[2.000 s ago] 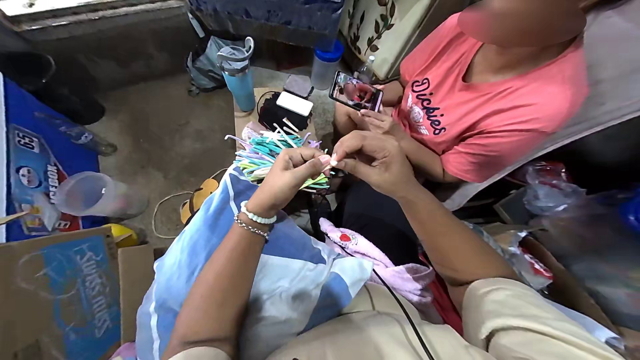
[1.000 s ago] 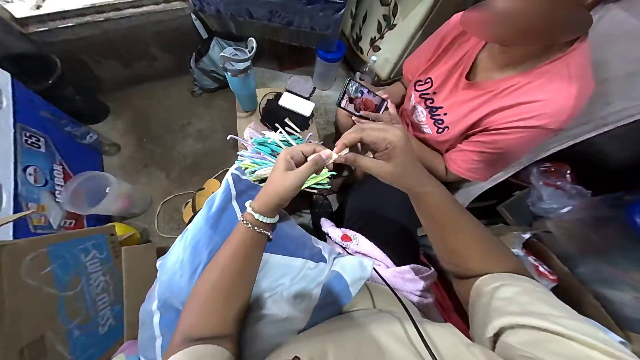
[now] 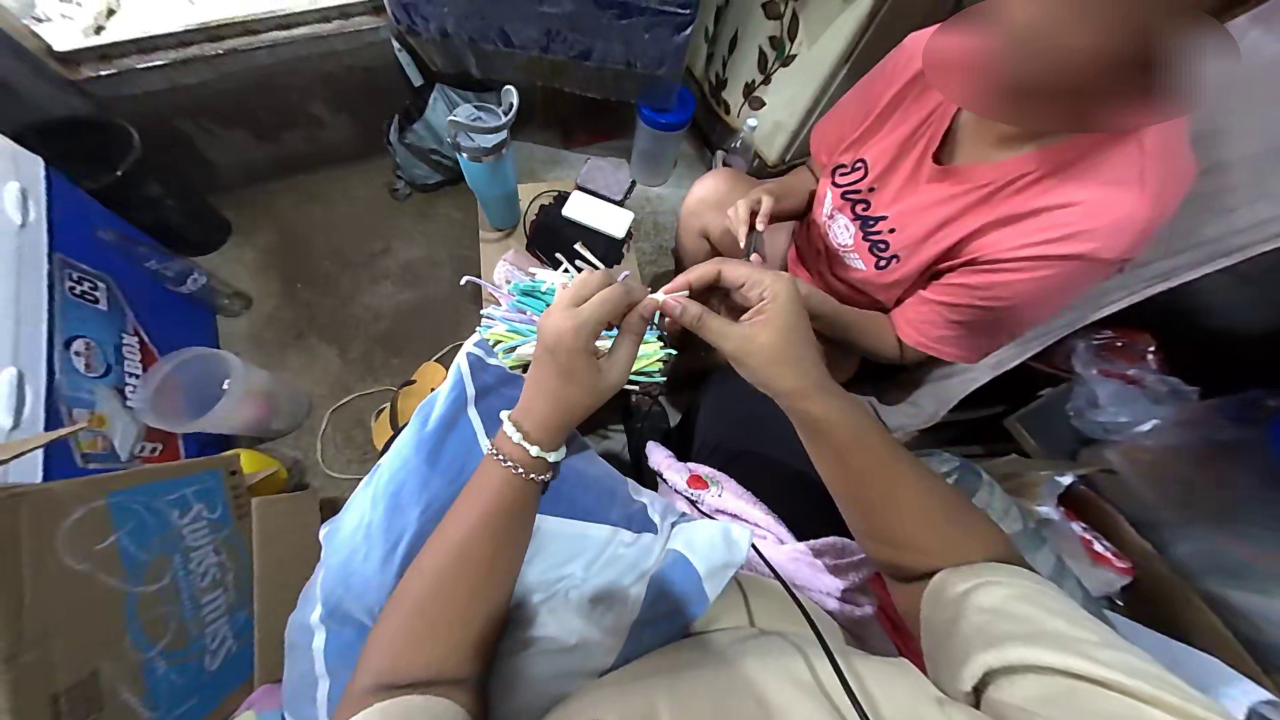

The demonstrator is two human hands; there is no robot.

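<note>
My left hand (image 3: 597,335) and my right hand (image 3: 745,315) meet fingertip to fingertip in front of me. Pinched between both is a small whitish strip (image 3: 657,297), too small to tell its exact kind. Below and behind my left hand lies a bundle of thin pastel strips (image 3: 515,318), in teal, yellow, green, lilac and white; my fingers hide part of it. A blue and white cloth (image 3: 420,540) covers my lap, with a pink towel (image 3: 735,500) on its right side.
A person in a pink shirt (image 3: 1020,230) sits at the front right. Ahead stand a blue tumbler (image 3: 490,180), a white phone-like object (image 3: 598,213) and a blue-lidded container (image 3: 660,140). At left are a blue ice box (image 3: 130,300), a clear plastic cup (image 3: 215,390) and a cardboard box (image 3: 50,570).
The other person's phone, held up behind my right hand in the earlier frames, is lowered and mostly out of sight. My hands stay together, with the right fingers slightly shifted around the strip.
</note>
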